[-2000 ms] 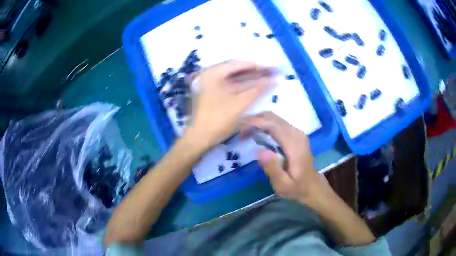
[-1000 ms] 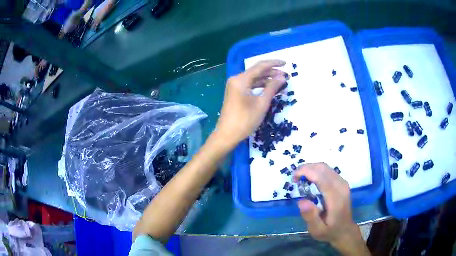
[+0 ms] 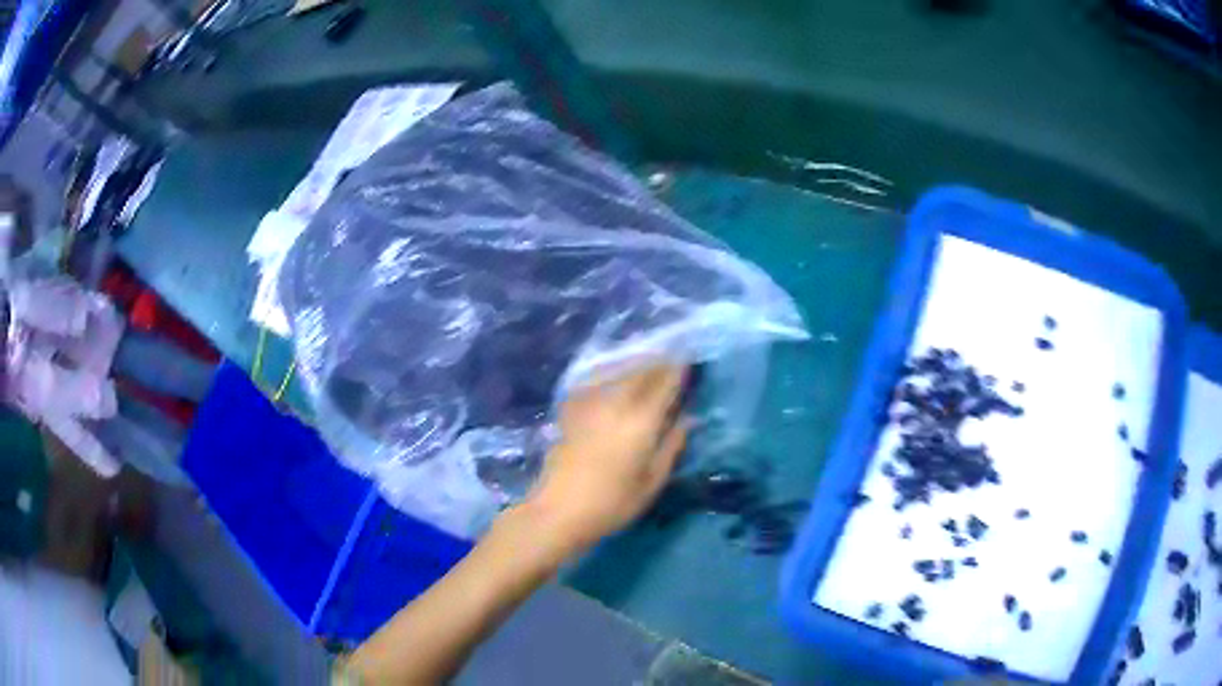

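Note:
My left hand (image 3: 614,436) is at the open mouth of the clear plastic bag (image 3: 456,295). Its fingers reach in among dark pieces and are partly hidden, so what they hold cannot be told. Black moulded shots (image 3: 751,512) lie on the bench just outside the bag mouth. The left tray (image 3: 820,536), with a blue rim and white bottom, stands to the right and holds a heap of small black plastic parts (image 3: 946,426) with others scattered around. My right hand and the nippers are out of the picture.
The right tray (image 3: 1203,369) is cut off at the right edge and holds larger black parts (image 3: 1185,606). A blue bin (image 3: 275,489) is below the bag at lower left. The green bench (image 3: 831,241) runs behind the bag. Pink cloth (image 3: 60,349) shows at the far left.
The view has swung left, so bag and trays appear shifted. My left hand has moved from over the small-part heap to the bag mouth. My right hand has left the picture.

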